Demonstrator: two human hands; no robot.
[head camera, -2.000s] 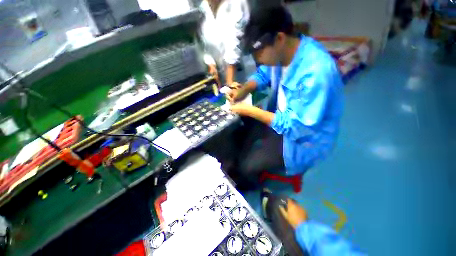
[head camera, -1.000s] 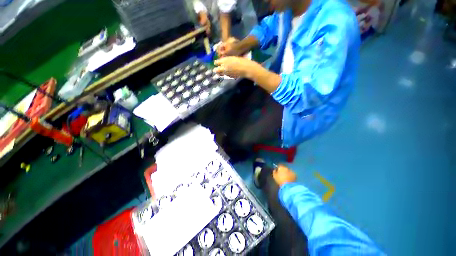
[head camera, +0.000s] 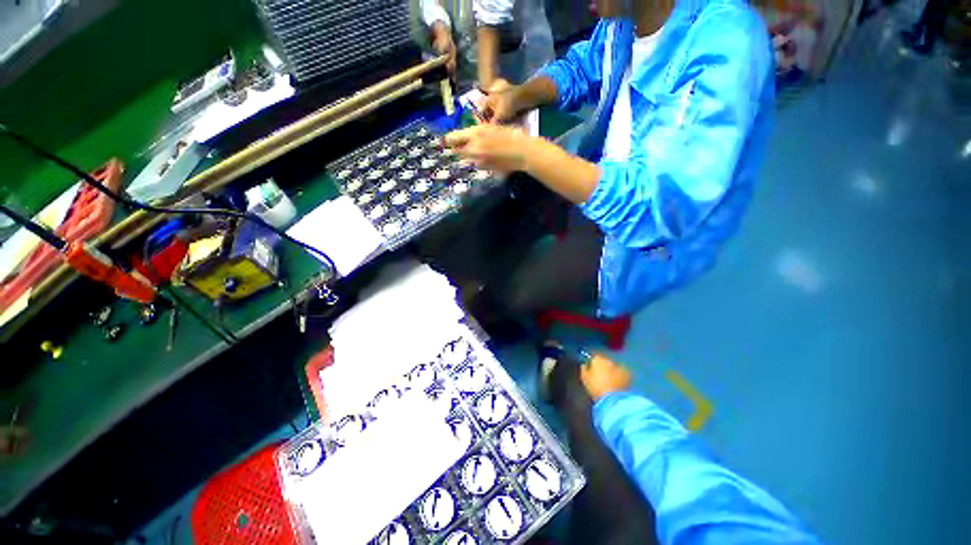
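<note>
A clear tray (head camera: 568, 492) lies at the lower middle, with round white-faced parts (head camera: 503, 517) with dark slashes in its pockets. A white sheet (head camera: 367, 468) covers its middle and left pockets. Loose white papers (head camera: 399, 325) lie at its far edge. My right hand (head camera: 606, 376) is right of the tray, over my dark-clothed leg, with its fingers curled. A tiny pale thing shows at its fingertips, too small to name; whether it is gripped is unclear. My left hand is out of the picture.
A red perforated stool top (head camera: 245, 506) is left of the tray. The green bench (head camera: 128, 394) holds a yellow-and-black box (head camera: 229, 266), cables and a second tray (head camera: 367, 160). A person in a blue smock (head camera: 681, 138) sits beyond; another person's hands (head camera: 445, 48) show behind.
Since two seconds ago, the view has shifted, showing more of my tray and the red stool. My right hand has shifted slightly up and left in the picture. Little differs from one second ago.
</note>
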